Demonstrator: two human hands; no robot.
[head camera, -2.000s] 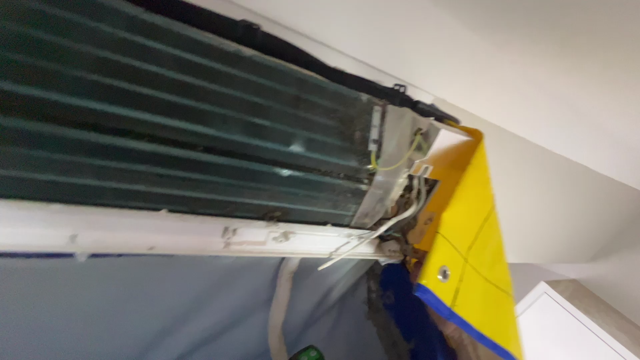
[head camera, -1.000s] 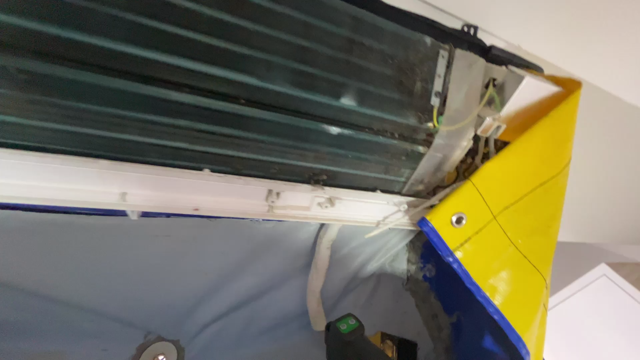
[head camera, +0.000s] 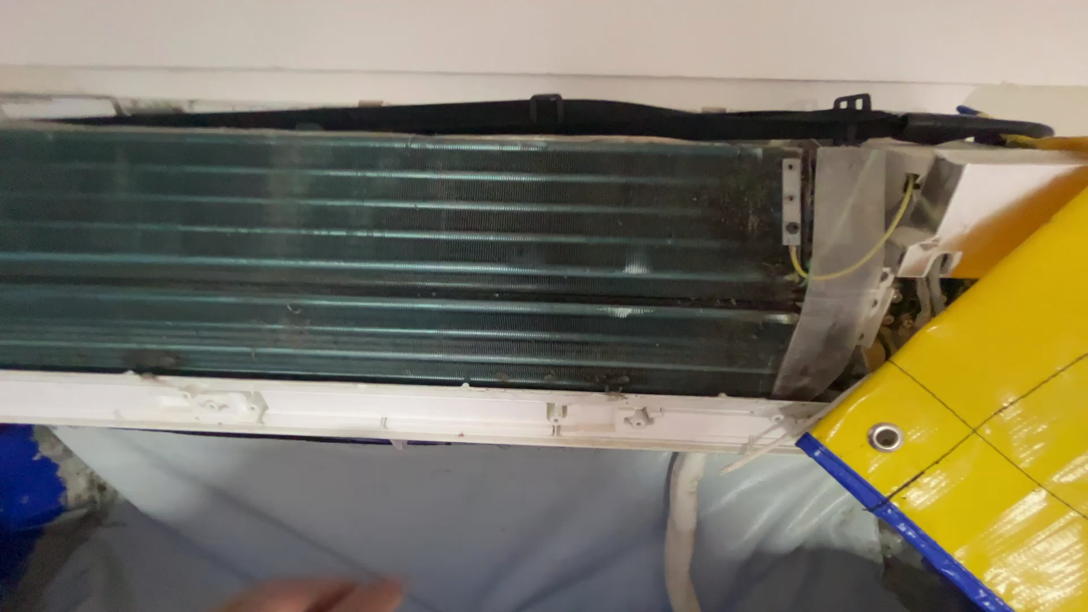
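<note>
A blurred hand, apparently my left hand (head camera: 314, 595), enters at the bottom edge, below an opened wall air conditioner. Only part of its fingers shows; whether it holds anything cannot be told. My right hand is out of view. The finned evaporator coil (head camera: 476, 246) spans the unit, with dark dirt on its right end and lower edge. Beneath it runs the white plastic lower frame (head camera: 476, 416). A yellow-green wire (head camera: 875, 255) links a small metal plate (head camera: 791, 202) on the coil's right end to the right-hand housing.
A yellow tarpaulin flap (head camera: 994, 399) with blue edging and a metal eyelet (head camera: 885, 437) covers the unit's lower right. A grey-blue sheet (head camera: 408, 510) hangs below, with a white hose (head camera: 682, 531) in front. Black foam-like tubing (head camera: 629, 117) runs along the top.
The view has levelled and shifted left along the unit. A hand has come in at the bottom. The black object with a green patch, at the bottom one second ago, is out of view.
</note>
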